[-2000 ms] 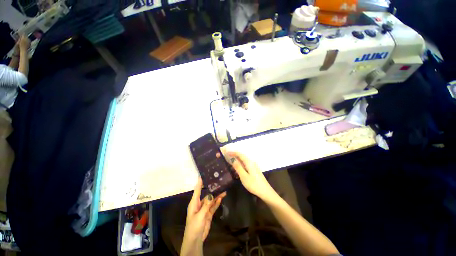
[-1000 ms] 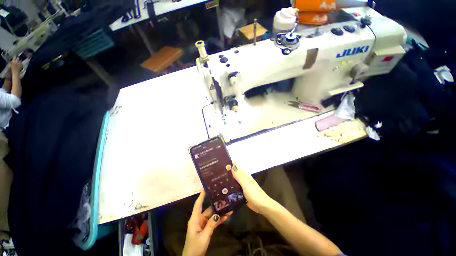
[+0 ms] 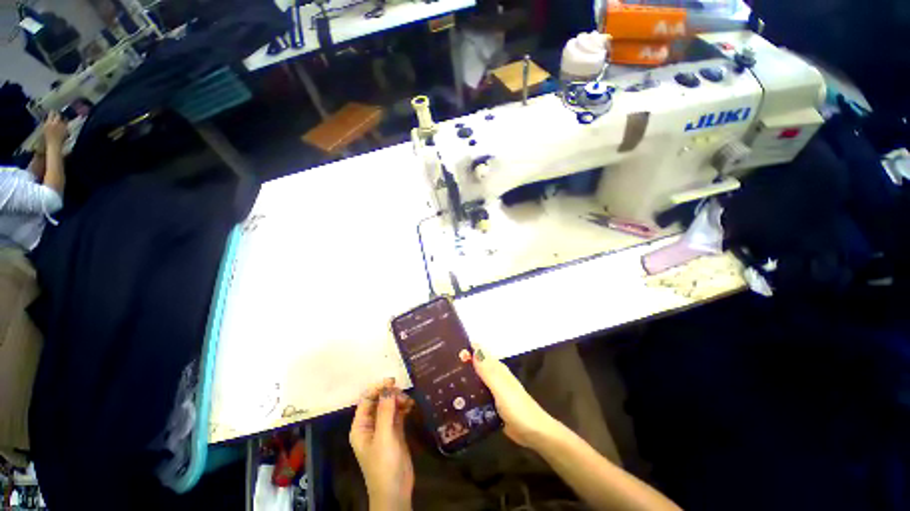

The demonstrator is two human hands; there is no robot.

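A dark smartphone (image 3: 446, 374) with a lit screen is held upright over the front edge of the white table (image 3: 309, 299). My right hand (image 3: 511, 402) grips its right side, with the thumb at the screen's edge. My left hand (image 3: 382, 429) is just left of the phone, apart from it, with thumb and fingertips close together; whether something small is between them is too blurred to tell. The cream-white JUKI sewing machine (image 3: 639, 150) stands behind the phone.
Pink-handled snips (image 3: 629, 228) lie on the machine bed. A pink block (image 3: 671, 255) lies near the table's right end. Dark cloth (image 3: 110, 319) is heaped left, and more (image 3: 778, 399) right. A turquoise bin (image 3: 220, 339) lines the left edge. A person (image 3: 30, 200) is at far left.
My left hand has let go of the phone and moved left. The phone, now in my right hand alone, sits slightly lower in the picture.
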